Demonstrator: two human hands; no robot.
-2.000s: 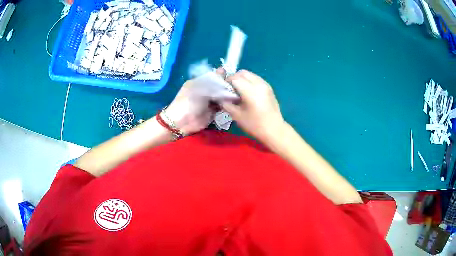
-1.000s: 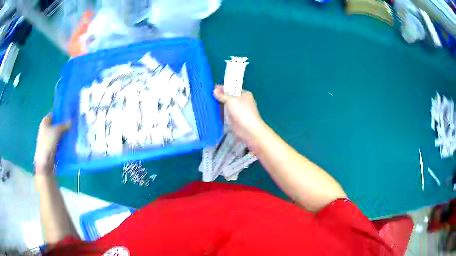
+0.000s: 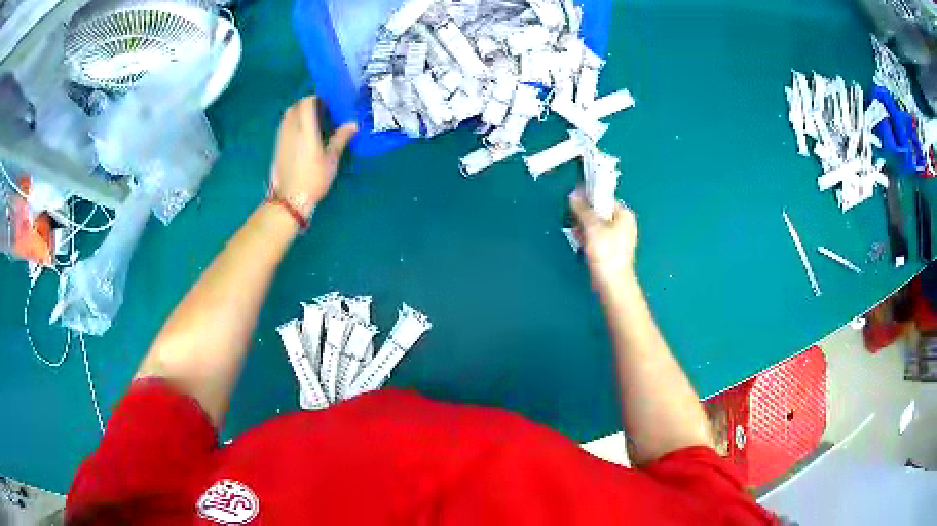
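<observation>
The blue plastic basket (image 3: 334, 77) is at the top centre, its far side cut off by the frame edge. Short white strap pieces (image 3: 442, 72) fill it and spill over its near right side onto the green bench. My left hand (image 3: 304, 159) is at the basket's left wall, thumb against it. My right hand (image 3: 608, 238) grips a strap bundle (image 3: 602, 185), upper ends fanned out, right of the spilled pieces. Several long strap pieces (image 3: 334, 349) lie fanned on the bench close to my body.
A white fan (image 3: 139, 46) and clear plastic bags (image 3: 159, 134) are at the upper left, with cables below. A loose strip pile (image 3: 837, 128), two thin sticks (image 3: 801, 252) and dark-handled tools (image 3: 896, 221) lie at the right. A red stool (image 3: 786, 416) stands beyond the bench edge.
The basket has moved right and away from me, and pieces now lie spilled beside it. My right hand has left the basket's side, still holding the bundle. The view has shifted.
</observation>
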